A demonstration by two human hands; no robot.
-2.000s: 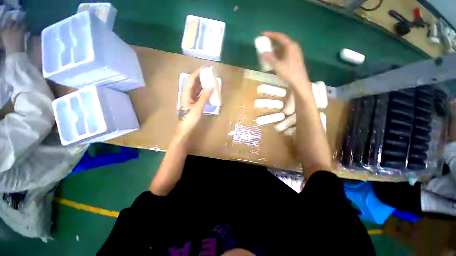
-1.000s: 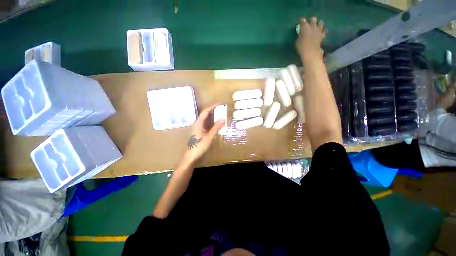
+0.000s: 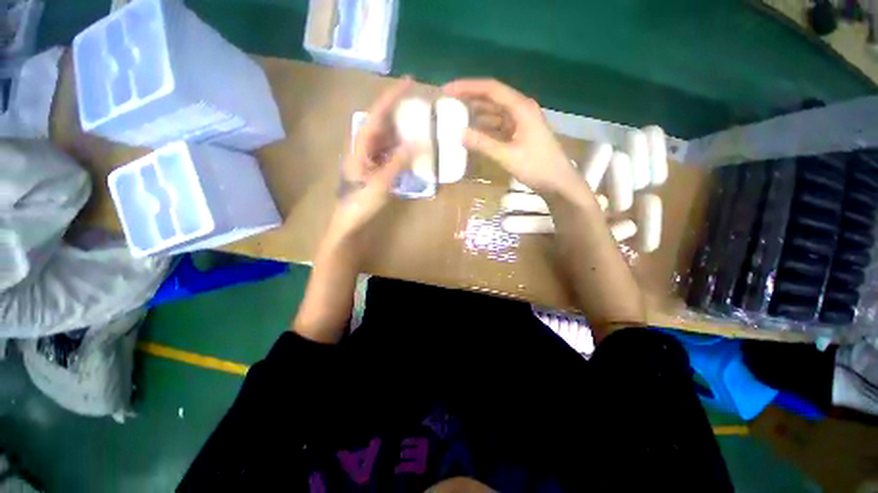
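My left hand point(image 3: 371, 168) holds a white oblong unit point(image 3: 415, 127) upright between thumb and fingers. My right hand point(image 3: 515, 135) holds a second white oblong unit point(image 3: 451, 140) upright beside it, with a narrow dark gap between the two. Both are slightly blurred and held above the brown bench. A white blister tray point(image 3: 417, 183) lies under my left hand, which hides much of it. Several more white oblong units point(image 3: 622, 181) lie loose on the bench to the right, some partly hidden by my right forearm.
Two stacks of empty trays point(image 3: 197, 197) stand at the left. A filled tray point(image 3: 350, 34) sits on the green strip. Black moulded trays point(image 3: 770, 241) in clear plastic and a grey metal rail point(image 3: 789, 123) are at the right. A person's pale sleeve point(image 3: 43, 260) is at the far left.
My right hand has come back from the far green strip and now holds a unit beside the left one. My left hand has lifted its unit over the tray. The view has shifted.
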